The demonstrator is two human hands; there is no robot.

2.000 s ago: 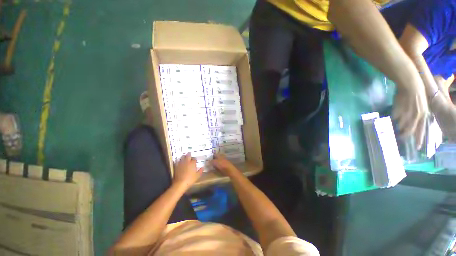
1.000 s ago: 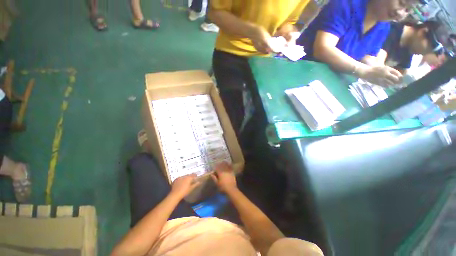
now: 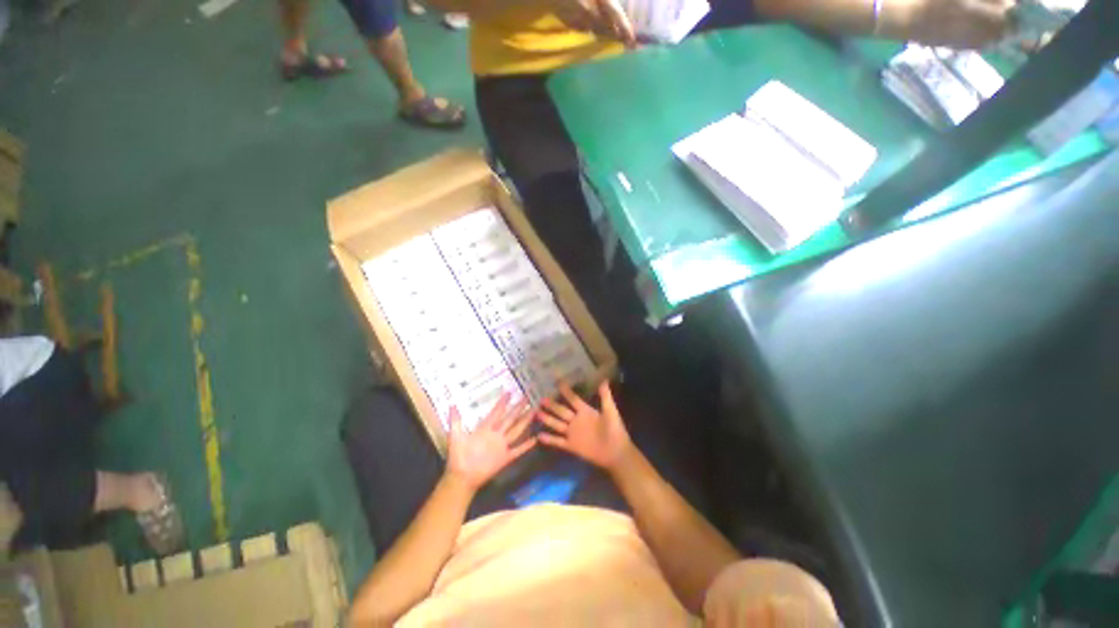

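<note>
An open cardboard carton (image 3: 347, 277) stands in front of me by my knees, its far flap raised. Two side-by-side rows of white printed pieces (image 3: 460, 307) fill it. My left hand (image 3: 488, 444) is over the carton's near end, palm up, fingers spread. My right hand (image 3: 585, 426) is beside it at the near right corner, also fingers spread. Both hands look empty. The print on the pieces is too small to read.
A green bench (image 3: 638, 104) at upper right holds a white stack (image 3: 779, 166) and more white pieces (image 3: 942, 84). A dark conveyor belt (image 3: 933, 393) lies right. A green post (image 3: 982, 135) crosses there. People stand beyond; someone sits at left. Cardboard (image 3: 221, 595) is lower left.
Both hands have come off the near end of the carton and opened. The view has shifted, so the carton appears tilted, and a person's legs at the top have moved right.
</note>
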